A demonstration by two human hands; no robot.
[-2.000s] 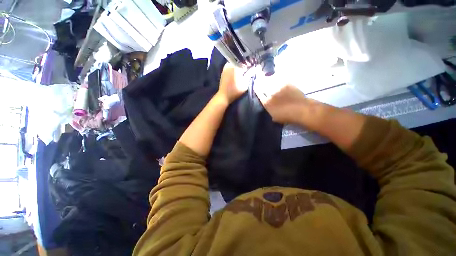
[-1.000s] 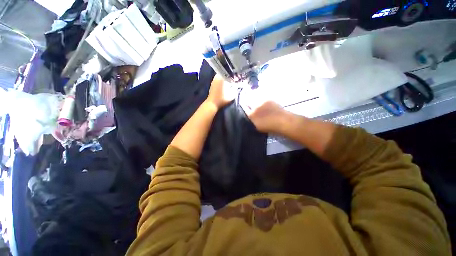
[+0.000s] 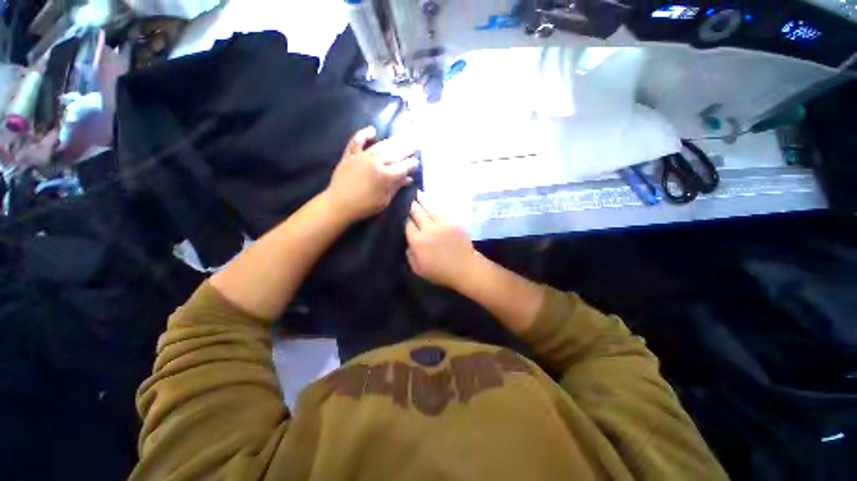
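Observation:
A large black cloth garment piece [image 3: 244, 122] lies left of the needle and hangs down towards my body. My left hand [image 3: 368, 178] lies on the cloth below the needle, its fingertips near the edge. My right hand [image 3: 438, 246] pinches the cloth's right edge closer to my body. The presser foot and needle [image 3: 404, 80] stand just above the cloth at the left end of the sewing machine [image 3: 470, 23]. Bright lamp glare hides the detail there.
A white sheet [image 3: 601, 117] lies under the machine arm. Scissors with black loops [image 3: 678, 178] and a blue tool [image 3: 643, 186] lie near the ruler scale [image 3: 554, 199]. A pink-ended spool [image 3: 21, 113] and scraps are at upper left. The dark control panel [image 3: 724, 26] is at upper right.
Both hands have moved back from the needle towards my body. My left hand now lies over the cloth, and my right hand holds its edge lower down. The view has shifted downward and right.

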